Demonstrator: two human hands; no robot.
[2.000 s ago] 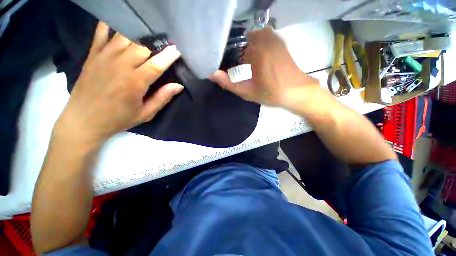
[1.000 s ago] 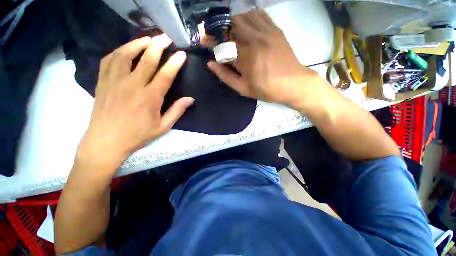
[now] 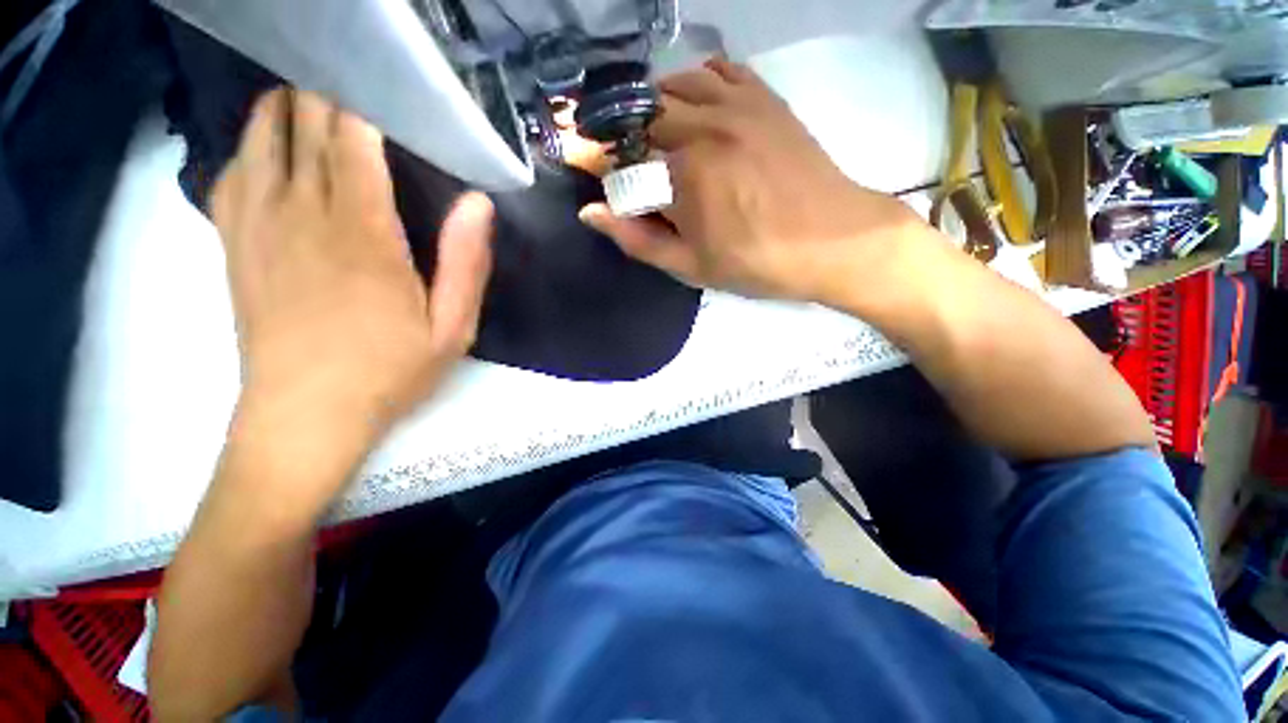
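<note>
A dark garment panel (image 3: 579,290) lies on the white table under the sewing machine head (image 3: 410,85). My left hand (image 3: 332,261) lies flat on the panel, left of the machine head, fingers extended and thumb spread. My right hand (image 3: 756,184) is at the right of the needle area, its thumb near the panel; some fingertips are hidden behind the black and white knob (image 3: 636,184). Whether these fingers pinch the cloth cannot be seen. The needle and presser foot are not clear.
Yellow-handled shears (image 3: 1006,177) lie right of the machine. Beside them stands a cardboard box (image 3: 1069,212) with small metal tools and a green handle (image 3: 1187,172). Dark cloth (image 3: 50,283) hangs over the table's left side. Red crates (image 3: 1165,353) stand below the table.
My left hand has moved left, away from the needle area, with its thumb raised. My right hand has stayed near the knob. The panel's rounded edge has shifted slightly left.
</note>
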